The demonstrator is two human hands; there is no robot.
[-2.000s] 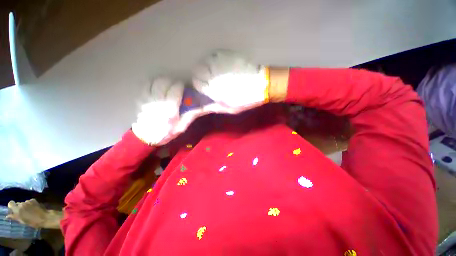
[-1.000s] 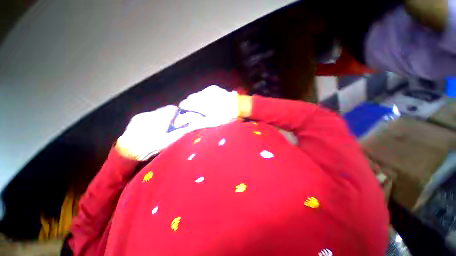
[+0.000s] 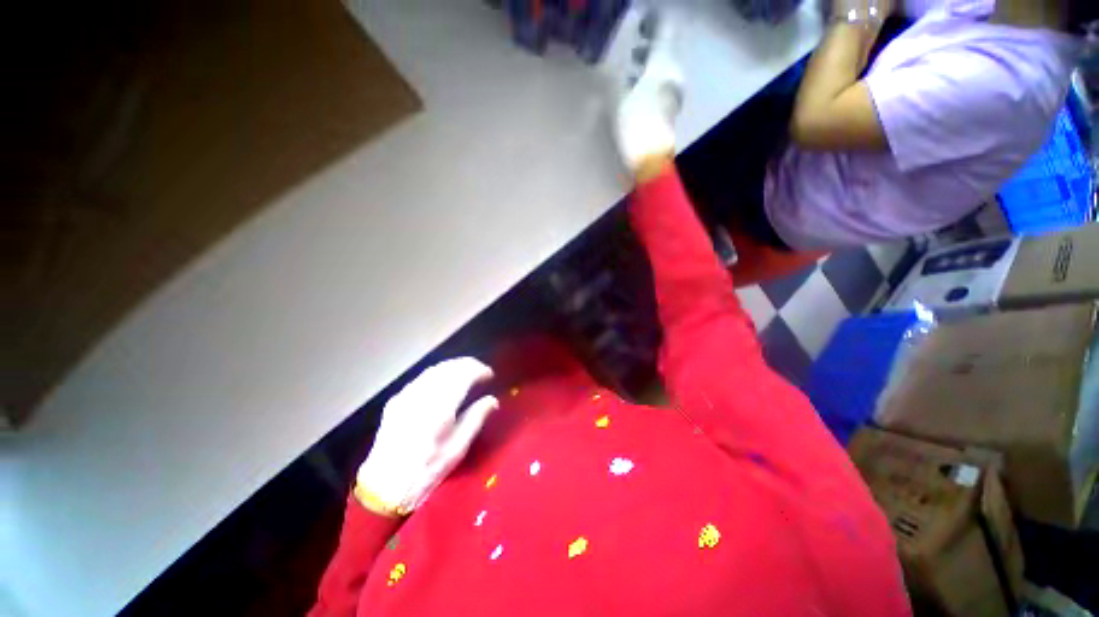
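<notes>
My left hand [image 3: 424, 432], in a white knitted glove with a yellow-orange cuff, is low in front of my body. Its thumb and fingers are apart and nothing shows in it. My right hand [image 3: 652, 109], in the same kind of glove, is stretched out over the white table [image 3: 506, 181] at the top centre. Its fingers are blurred and I cannot tell if they hold anything. Dark blue-purple goods with reddish marks [image 3: 566, 22] lie just left of and beyond its fingers, cut off by the top edge.
A large brown carton or flap [image 3: 241, 133] lies on the table at the left. A person in a lavender top [image 3: 928, 133] is at the right. Brown cartons [image 3: 988, 374] and blue plastic [image 3: 850, 362] are at the lower right, beside a checkered floor [image 3: 820, 301]. Dark pieces show in shadow below the table.
My hands have parted. My right hand has moved up and away over the table, and my left has come down slightly. The purple piece between them is out of sight. The view has turned right.
</notes>
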